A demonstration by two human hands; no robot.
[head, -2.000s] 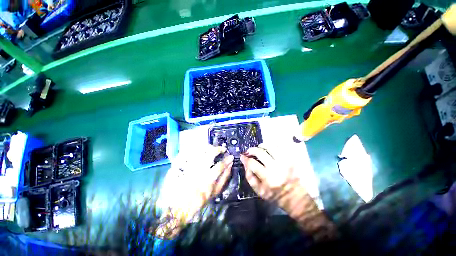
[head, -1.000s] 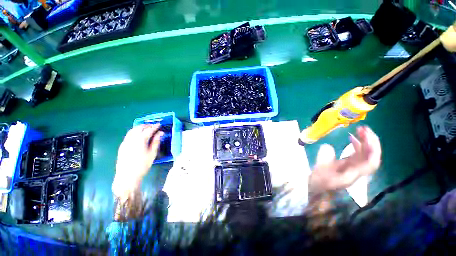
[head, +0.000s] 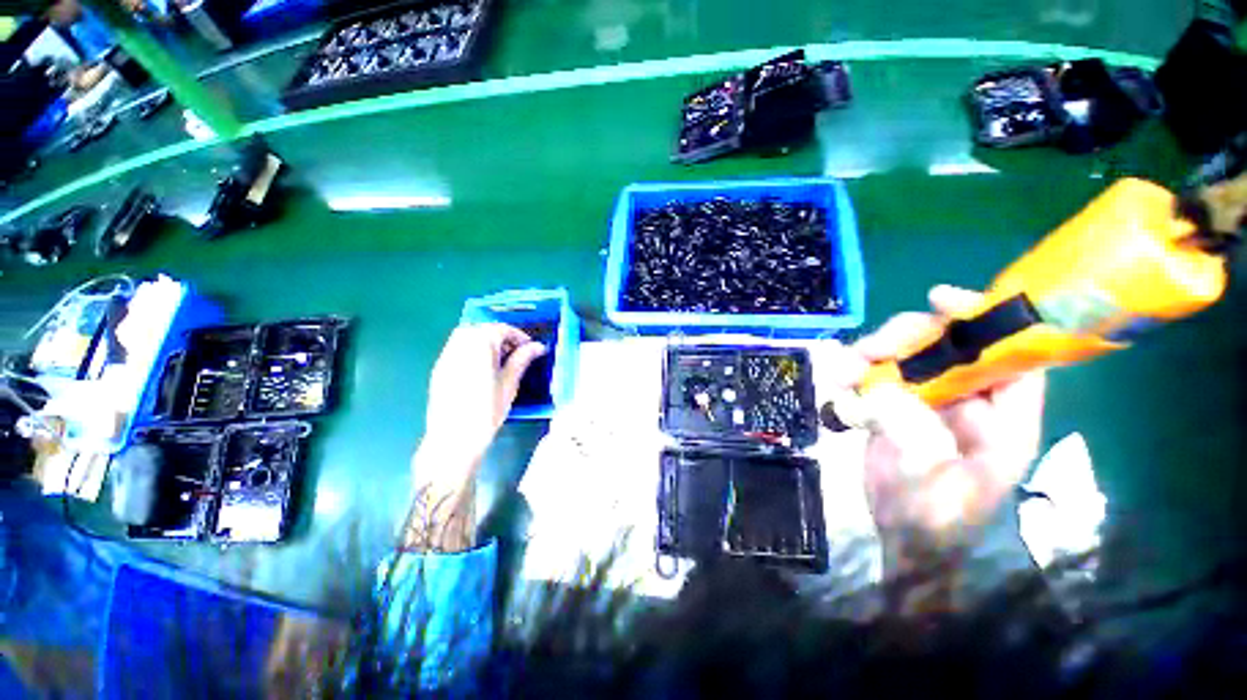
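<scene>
The black housing (head: 739, 397) lies open on the white mat (head: 591, 472), its part-filled half away from me and its emptier half nearer. My right hand (head: 944, 424) is closed around the lower end of the yellow-orange electric screwdriver (head: 1080, 280), whose tip is beside the housing's right edge. My left hand (head: 472, 390) reaches into the small blue bin (head: 565, 358); its fingertips are bent together over the dark screws, and whether they pinch one is too small to tell.
The large blue bin (head: 848, 260) of black parts stands behind the mat. Waiting housings (head: 226, 486) lie at left, beside a blue tote (head: 192, 321). More units (head: 718, 116) lie along the far side, with a parts tray (head: 390, 55). A white cloth (head: 1064, 503) lies at right.
Both hands have left the housing. The left went to the small bin and stays there; the right took hold of the screwdriver. The whole view has shifted, moving the bench items rightward.
</scene>
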